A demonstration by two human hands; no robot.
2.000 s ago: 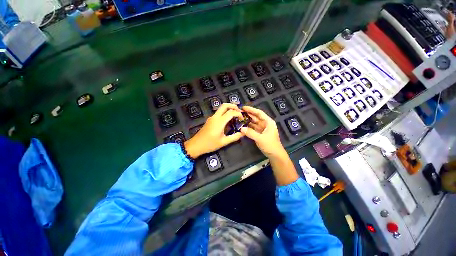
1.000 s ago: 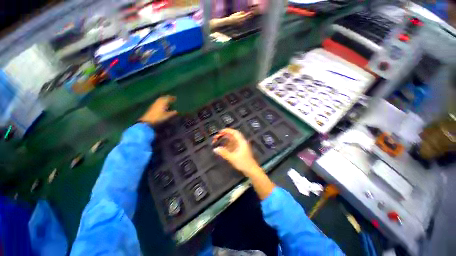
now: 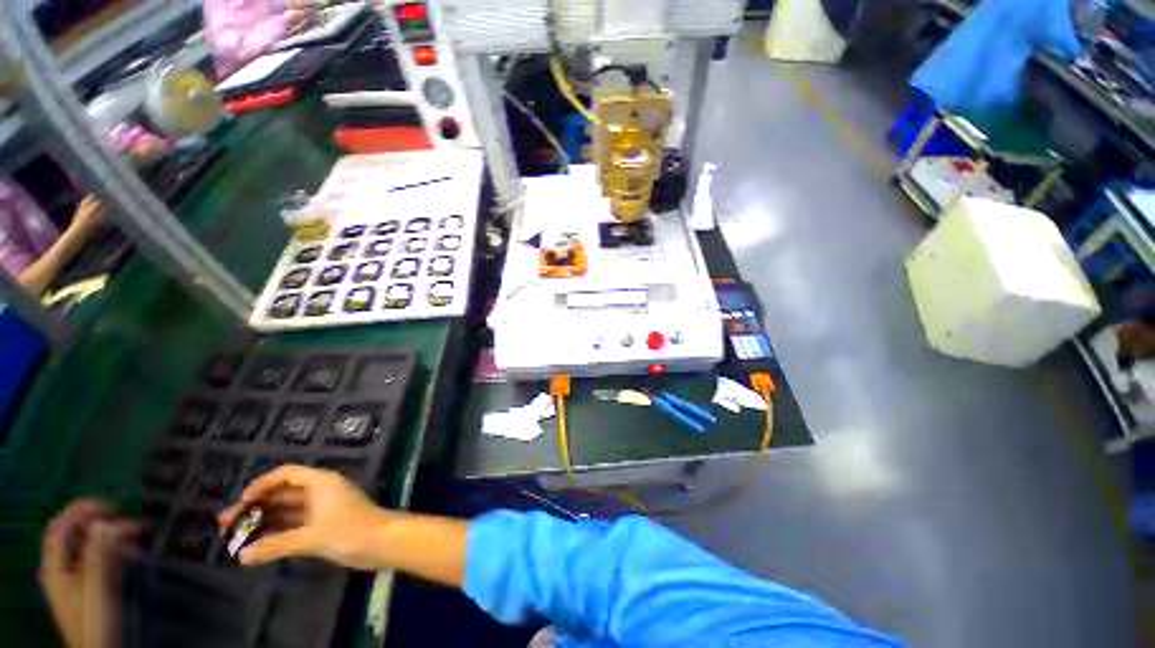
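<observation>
My right hand point(image 3: 310, 517) holds a small dark part with a pale edge point(image 3: 243, 532) between thumb and fingers, over the black parts tray point(image 3: 390, 376). My left hand point(image 3: 89, 570) is blurred at the lower left, at the tray's left side; whether it holds anything cannot be told. Dark square watch cases point(image 3: 352, 425) sit in several tray pockets. The near part of the tray is partly hidden by my hands.
Beyond lies a white parts tray point(image 3: 437, 171) with rows of dark squares. The dispensing machine point(image 3: 532, 332) stands right of it, with an orange fixture block point(image 3: 562, 257) on its bed. Blue-handled cutters point(image 3: 684, 410) and white wipes point(image 3: 517, 419) lie before it. Other people work at left.
The view has swung right, bringing the machine and aisle into view. My right hand still holds a small part. My left hand now shows only at the lower left edge.
</observation>
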